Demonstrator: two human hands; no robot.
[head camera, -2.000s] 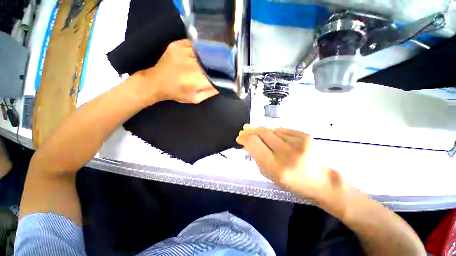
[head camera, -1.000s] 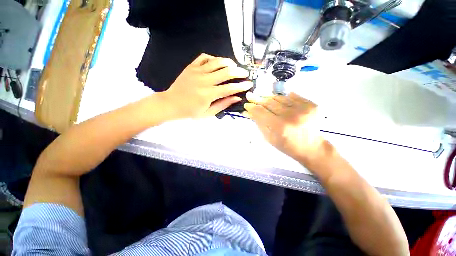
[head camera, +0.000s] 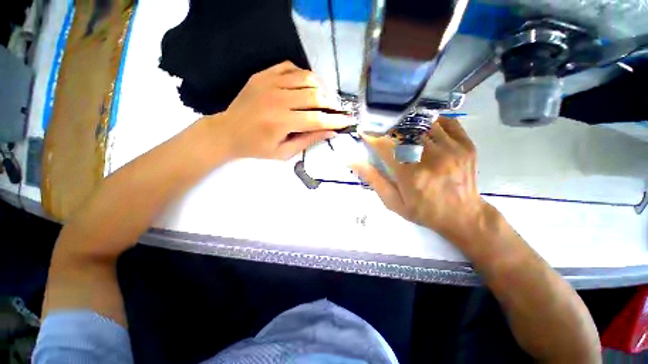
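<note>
A black fabric panel with a frayed left edge lies left of and behind the sewing machine head. My left hand lies palm down over the panel's front end, fingertips beside the presser foot area, which is mostly hidden. My right hand is just right of the needle area, fingers partly behind the small tension dial. Its thumb points toward the left hand. Whether it grips cloth is hidden.
A long brown taped cardboard piece lies at the left. A larger round knob is on the machine head. Black cloth hangs at the right. The table's ruled front edge runs across. A red thing is below right.
The black panel has moved back, away from me, and its front end has left the table area nearest me. Both hands have come close together by the needle area.
</note>
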